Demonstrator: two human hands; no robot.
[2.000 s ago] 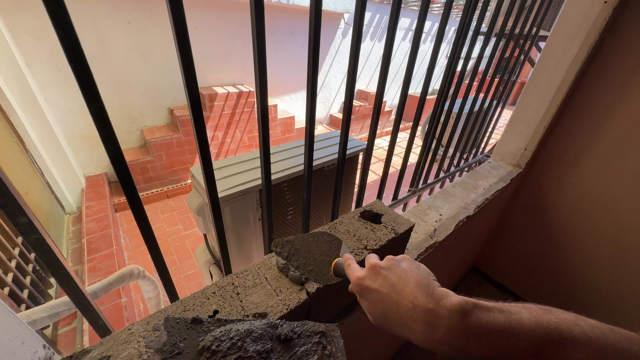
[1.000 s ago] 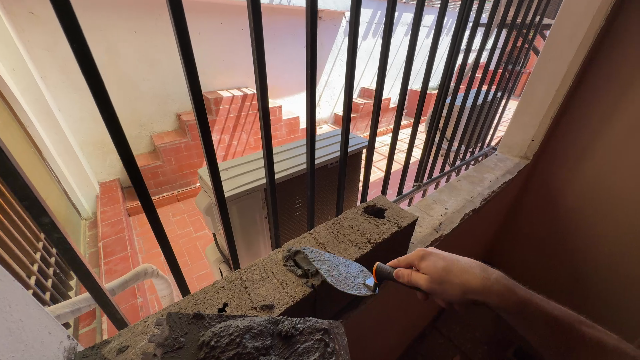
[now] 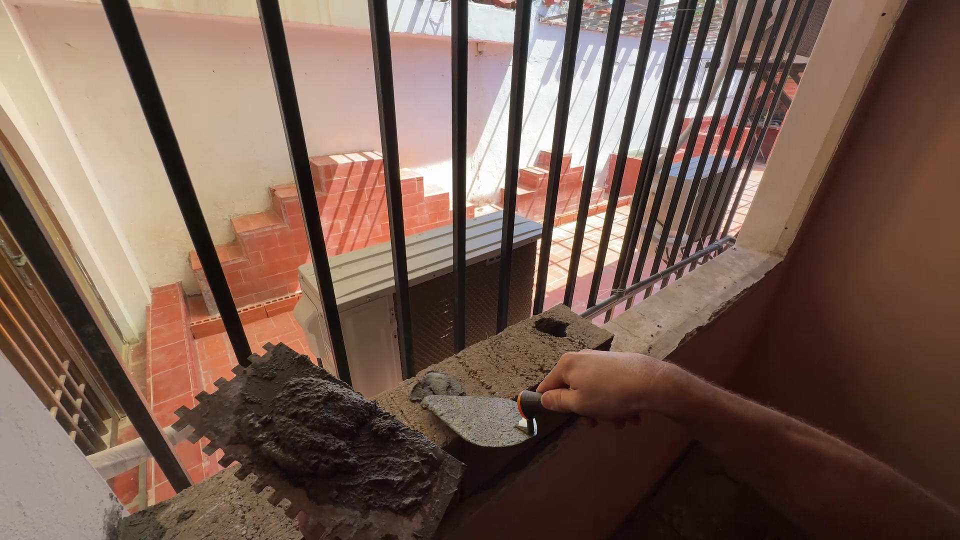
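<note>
My right hand (image 3: pixel 600 382) grips the dark and orange handle of a pointed trowel (image 3: pixel 480 420). The trowel's blade lies over the near edge of a row of grey concrete blocks (image 3: pixel 510 356), beside a small dab of wet mortar (image 3: pixel 437 385). A notched trowel plate (image 3: pixel 232 412) with a toothed edge is tilted over the blocks at lower left, carrying a thick heap of dark mortar (image 3: pixel 322 427). What supports the plate is hidden, and my left hand is not in view.
Black metal bars (image 3: pixel 386 187) rise behind the blocks. Beyond them stand a grey outdoor unit (image 3: pixel 420 259) and red tiled steps (image 3: pixel 337 195). A rough concrete sill (image 3: pixel 690 300) continues to the right, beside a brown wall (image 3: pixel 847 300).
The notched plate with its mortar heap has risen into fuller view at lower left. My right hand still holds the trowel; its blade has moved off the mortar dab toward the block's near edge.
</note>
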